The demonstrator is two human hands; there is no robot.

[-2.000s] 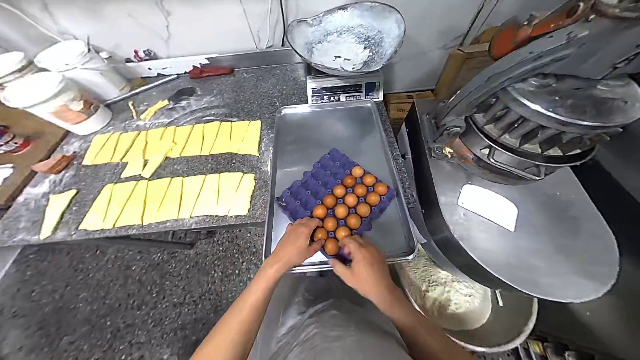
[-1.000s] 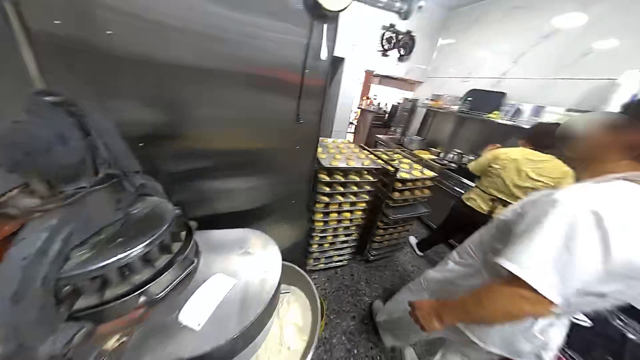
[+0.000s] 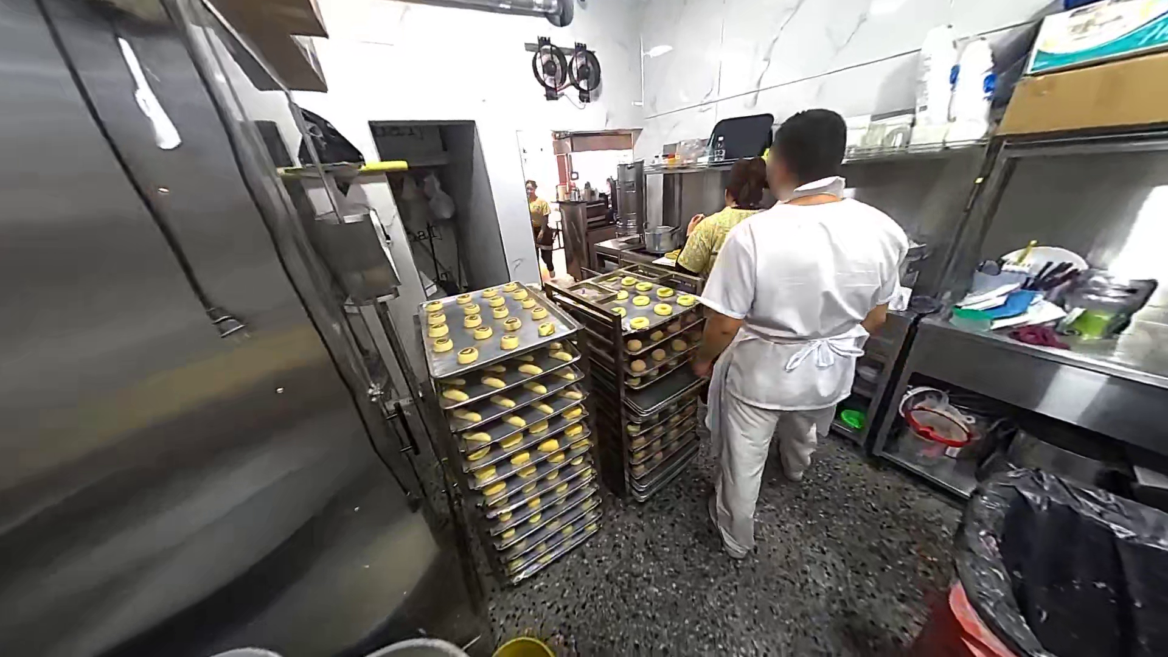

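Neither of my hands shows in the head view, so what they hold or touch is hidden. A rack of metal baking trays (image 3: 438,367) stands at the middle left, its top tray bearing rows of round pale dough pieces (image 3: 467,355). Beside it on the right is a second tray rack (image 3: 624,401) with yellow ring-shaped pieces (image 3: 639,322) on top and round pieces on the trays below.
A co-worker in white (image 3: 803,292) stands with their back to me, right of the racks. A steel cabinet (image 3: 164,365) fills the left. A bin with a black liner (image 3: 1058,557) is at the lower right, beside a steel counter (image 3: 1049,365). Speckled floor (image 3: 657,584) lies between.
The view has swung away from the worktop with the eggs, where both hands were at the egg tray, to the racks. The co-worker in white now stands farther off, back turned.
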